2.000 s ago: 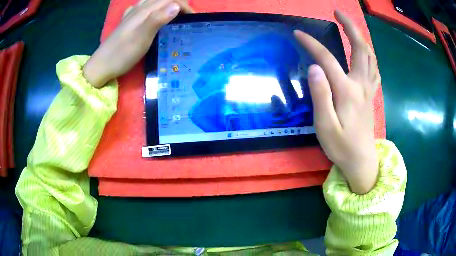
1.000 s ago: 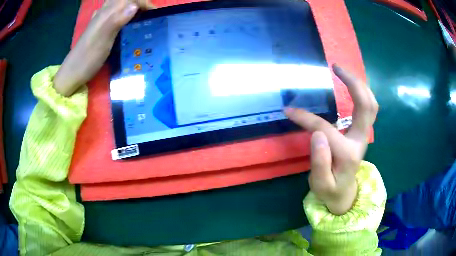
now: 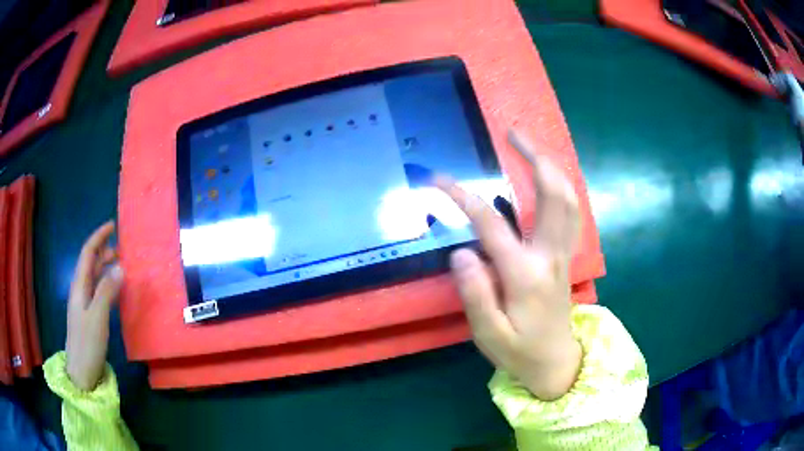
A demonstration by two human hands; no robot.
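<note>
A black-edged tablet (image 3: 308, 299) lies in a red foam tray (image 3: 344, 40). Its lit touchscreen (image 3: 326, 189) shows a pale window with a few rows of small icons over the blue desktop, with white glare across it. A barcode label (image 3: 202, 311) is at its lower left corner. My right hand (image 3: 524, 291) is over the tablet's lower right part, fingers spread, index finger pointing at the screen; whether it touches is unclear. My left hand (image 3: 92, 304) is beside the tray's left edge, off the tablet, fingers bent and empty.
Another foam tray lies under the front one. More foam trays with dark tablets are at the back left (image 3: 141, 44), far left (image 3: 66, 79) and back right (image 3: 705, 44). Foam pads (image 3: 18, 273) stand at the left edge. A blue-clothed person's part (image 3: 767, 379) shows at the lower right.
My left hand has left the tablet's upper left corner and come down beside the tray. A window has opened on the desktop. The view has shifted, showing more trays behind.
</note>
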